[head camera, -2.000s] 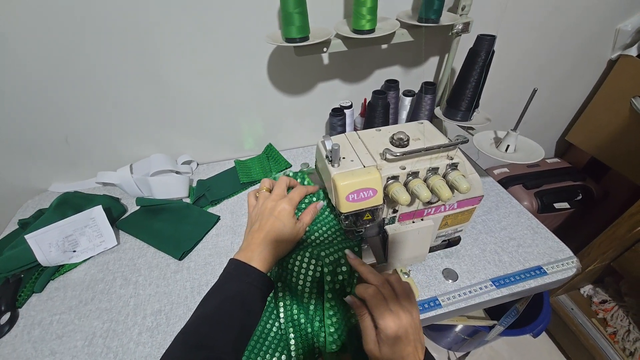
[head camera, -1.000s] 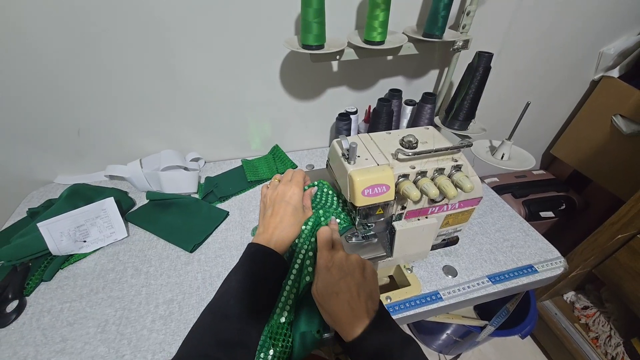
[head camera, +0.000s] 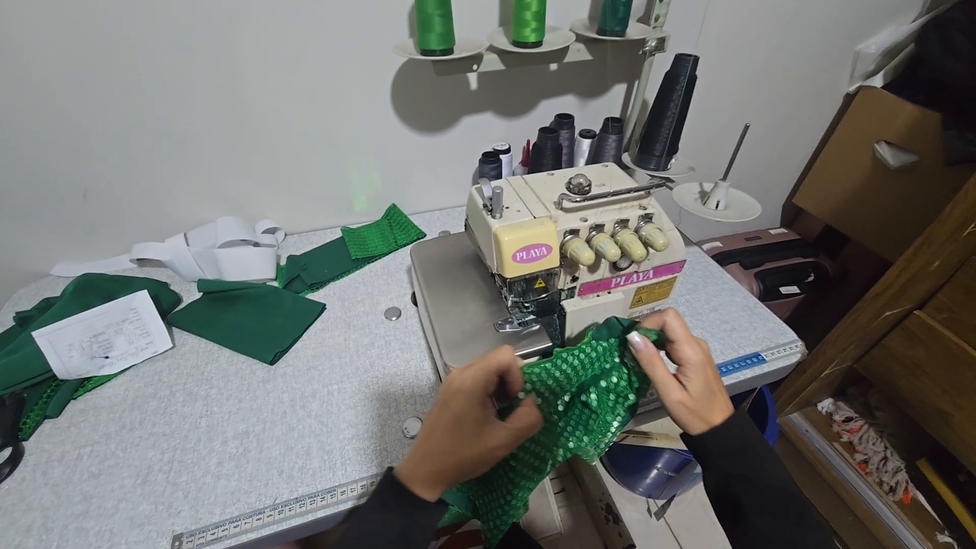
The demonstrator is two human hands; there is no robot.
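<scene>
Green sequined fabric (head camera: 572,396) hangs between my two hands, in front of the overlock sewing machine (head camera: 579,244) and partly past the table's front edge. My right hand (head camera: 679,374) pinches its upper right corner, where plain dark green cloth shows, between thumb and fingers. At the fabric's upper left edge is my left hand (head camera: 480,419), its fingers bent around the edge; the fingertips are partly hidden. The machine's presser foot (head camera: 518,324) and its metal work plate (head camera: 465,297) lie uncovered behind my hands.
Dark green cloth pieces (head camera: 248,316), white elastic band (head camera: 221,248) and a printed paper (head camera: 103,335) lie on the left of the table. Thread cones (head camera: 545,152) stand behind the machine. A measuring tape (head camera: 282,511) runs along the front edge; a blue bucket (head camera: 656,465) sits below.
The sequined fabric has moved off the machine's plate toward me. Both hands have drawn back from the presser foot, and my right hand now lifts a corner of the fabric.
</scene>
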